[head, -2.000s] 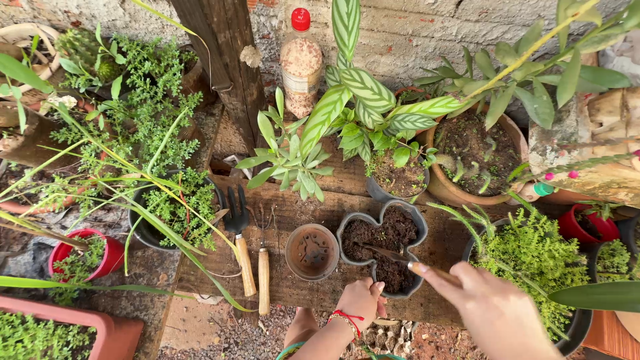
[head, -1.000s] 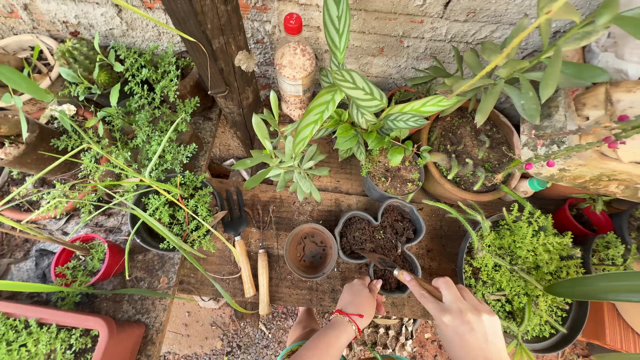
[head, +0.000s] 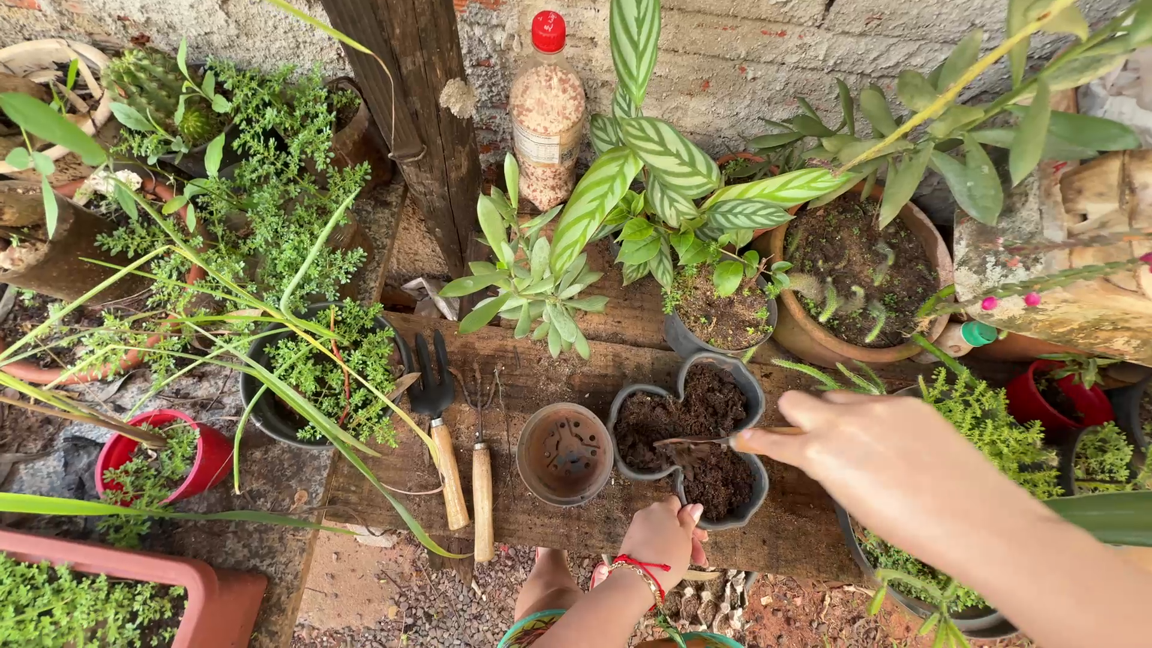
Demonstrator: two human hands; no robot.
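My right hand (head: pixel 828 436) grips the wooden handle of a small garden tool (head: pixel 765 442), whose blade lies in dark soil (head: pixel 688 414). The soil fills a grey lobed plastic pot (head: pixel 758 486) on a wooden bench. At the pot's lower edge is my left hand (head: pixel 661 540), its fingers bent against the rim; a red cord bracelet circles the wrist. An empty round plastic pot (head: pixel 564 454) with drainage holes stands just left of the lobed pot. Further left, a hand fork with black tines (head: pixel 447 468) and a thin-tined hand rake (head: pixel 482 495) lie side by side.
A plastic bottle with a red cap (head: pixel 547 126) stands by the wall, beside a wooden post (head: pixel 423 117). Potted plants line the back, among them a terracotta pot (head: pixel 936 261). A red pot (head: pixel 207 459) is at left; a large leafy pot (head: pixel 855 540) is near my right forearm.
My right hand has moved up from the pot's lower right to its right side, still holding the tool, whose handle now lies nearly level. The left hand has stayed at the pot's lower edge.
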